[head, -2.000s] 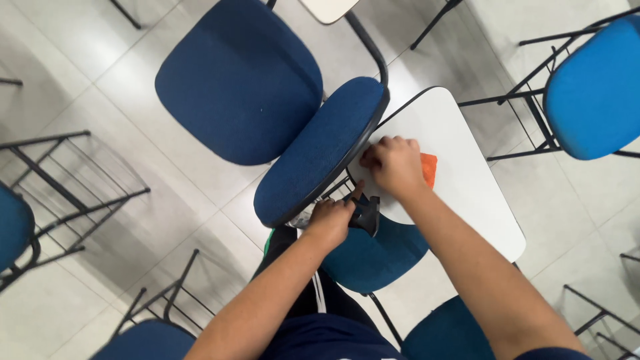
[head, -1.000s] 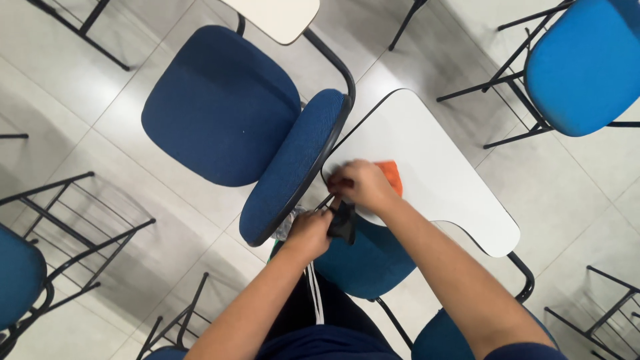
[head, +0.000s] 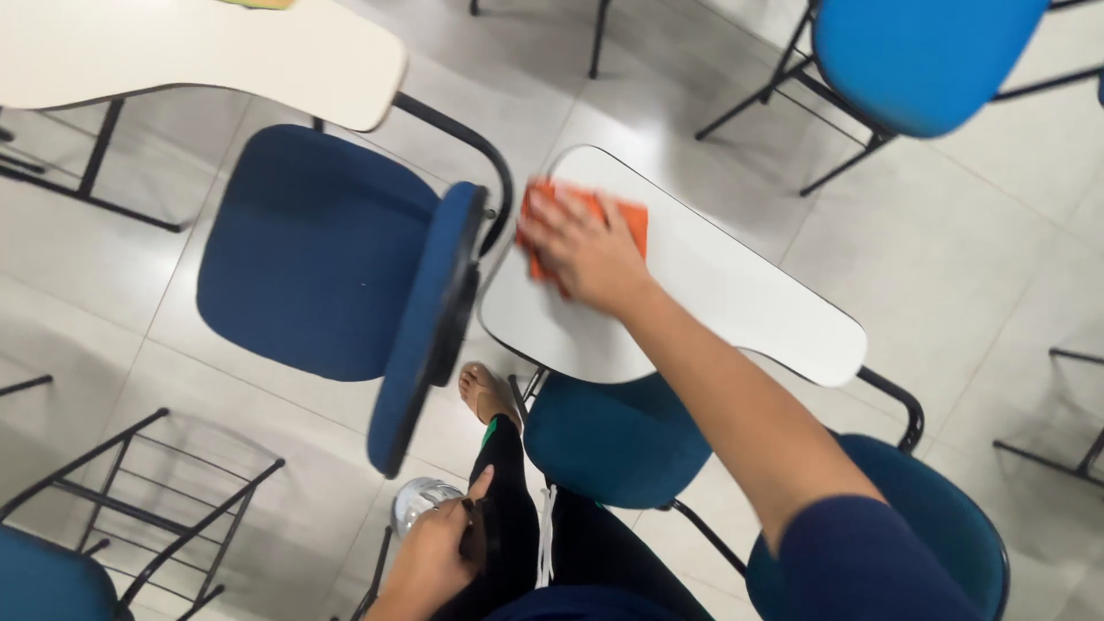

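My right hand (head: 582,246) lies flat with spread fingers over an orange cloth (head: 636,226), pressing it on the white writing tablet (head: 733,285) of a chair desk, near its rounded left end. The hand is slightly blurred. Low in the view, my left hand (head: 440,539) is closed around the dark upper part of a clear bottle (head: 423,500), beside my leg. Its fingers partly hide the bottle's top, which looks like a black spray head. The teal seat (head: 612,440) of the chair desk shows below the tablet.
A blue chair seat (head: 310,250) with its upright backrest (head: 431,328) stands just left of the tablet. Another writing tablet (head: 285,52) is at upper left, with a yellowish item at its top edge. A bright blue chair (head: 923,60) stands upper right, and a black metal frame (head: 155,517) lower left.
My right hand and the orange cloth are now together, the hand spread over it; before, the hand was at the tablet's edge beside my left. My left hand has moved down, away from the tablet.
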